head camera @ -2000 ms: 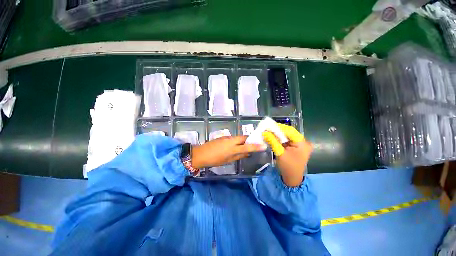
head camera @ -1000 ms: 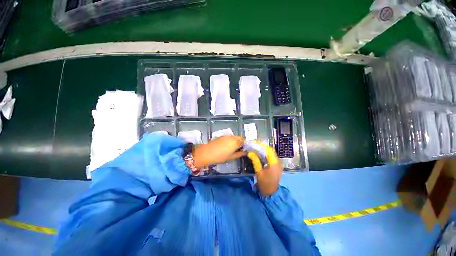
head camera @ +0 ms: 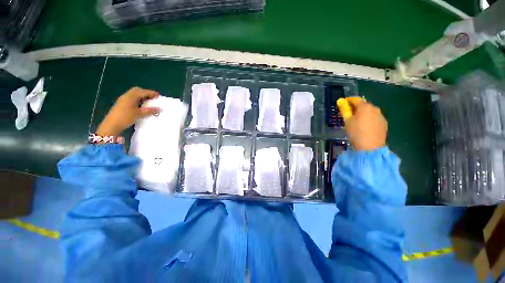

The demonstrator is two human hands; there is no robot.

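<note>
A clear blister tray point(head camera: 250, 138) lies in front of me with two rows of pockets. Eight pockets hold phones in white sleeves, such as this bagged phone point(head camera: 269, 110). A bare dark keypad phone point(head camera: 334, 106) lies in the top right pocket. My right hand point(head camera: 366, 122), with yellow finger cots, is at this phone's right edge; whether it grips it cannot be told. Another dark phone point(head camera: 335, 152) below is partly hidden by my right sleeve. My left hand point(head camera: 126, 113) has its fingers on the upper left edge of the white stack of empty sleeves point(head camera: 158, 145).
A pale rail point(head camera: 232, 54) runs behind the tray, with the green belt point(head camera: 332, 33) beyond. Stacked trays of bagged phones point(head camera: 470, 143) stand at right. Stacked trays point(head camera: 177, 12) lie across the belt. Crumpled white pieces point(head camera: 22, 108) lie at far left.
A bagged phone now lies in the fourth lower pocket. My left hand has moved left to the sleeve stack, and my right hand has moved up and right to the top right phone. The view has shifted.
</note>
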